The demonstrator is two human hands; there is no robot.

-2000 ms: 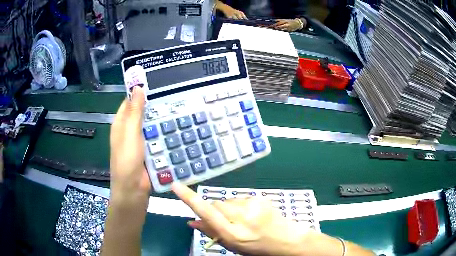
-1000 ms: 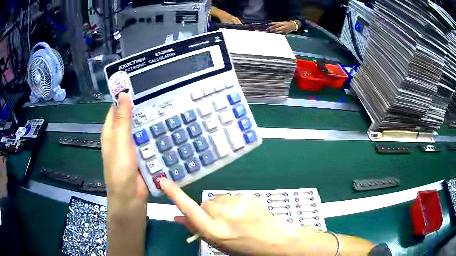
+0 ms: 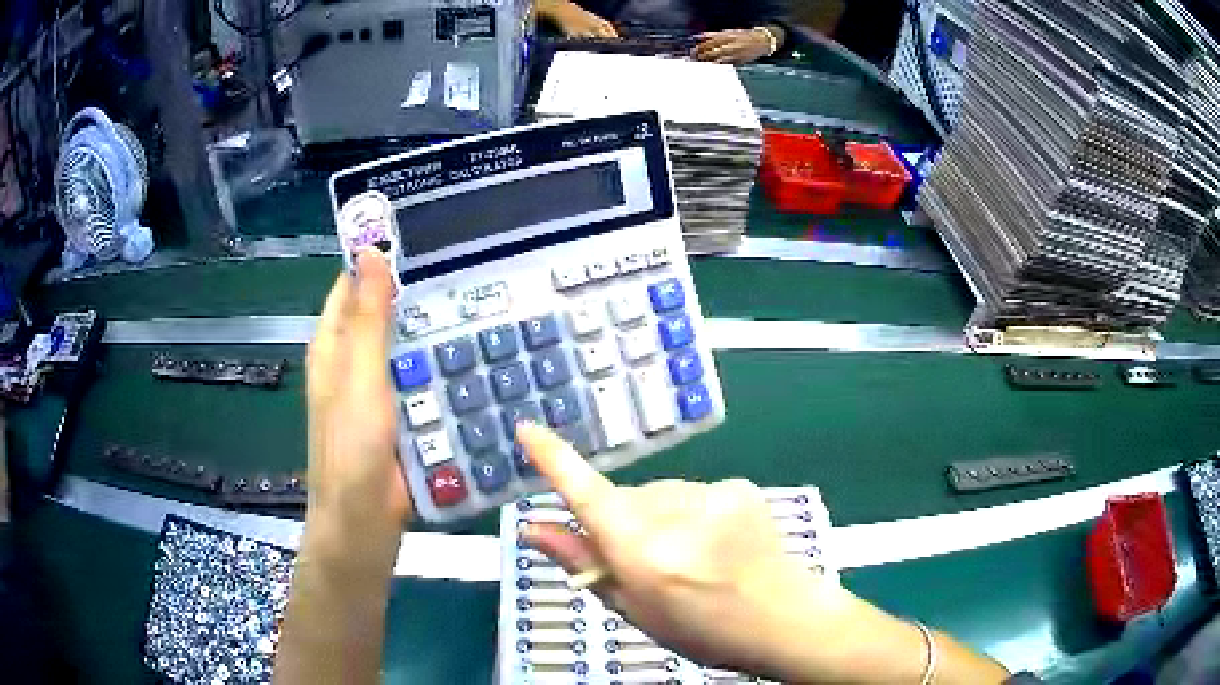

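My left hand grips a large silver-white calculator by its left edge and holds it up, display toward me. The display is dark, with no clear digits. My right hand has its index fingertip on the lower grey number keys. A thin pale tool sticks out from between the curled fingers of my right hand. Below lies a white panel with rows of dumbbell-like pairs, partly hidden by my right hand and the calculator.
A tray of glittering small parts is at the lower left, a red bin at the right. Grey strips lie on the green belt. Tall stacked boards stand at right. A white fan is at left. A person's hands show opposite.
My right index finger has moved from the red key up and right to the grey number keys. The calculator has shifted slightly right and tilts less.
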